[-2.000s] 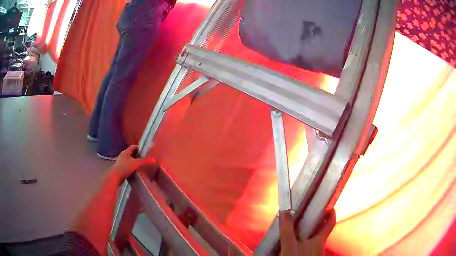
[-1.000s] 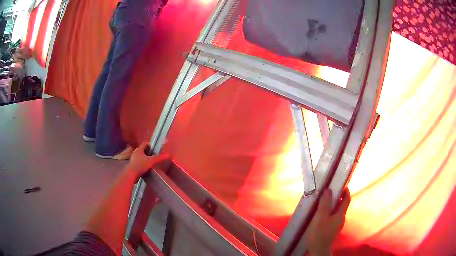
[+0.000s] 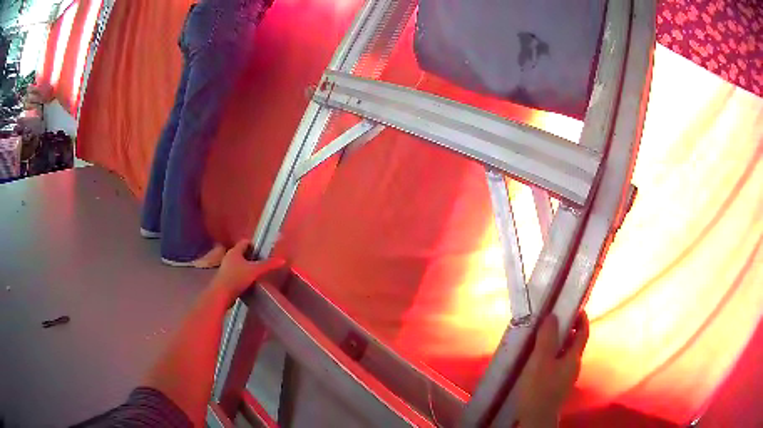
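An aluminium stepladder (image 3: 468,144) stands close in front of me, with flat ridged treads and thin diagonal braces. My left hand (image 3: 243,269) grips its left side rail where the lower tread (image 3: 322,351) joins. My right hand (image 3: 552,368) is wrapped around the right side rail (image 3: 598,201), low in the view; part of its fingers is hidden behind the rail. A large orange-red curtain (image 3: 351,226) hangs behind the ladder and glows yellow-white at the right.
A person in blue jeans (image 3: 188,142) stands on the grey worktable (image 3: 92,251) at the left. A small dark tool (image 3: 56,321) lies on the tabletop. A grey cloth or panel (image 3: 502,50) shows through the upper ladder; patterned fabric (image 3: 719,38) is at the upper right.
Since two seconds ago, my right hand has shifted up and right in view, and the ladder's lower part appears further right. Both hands stay on the ladder. The last second shows almost no movement.
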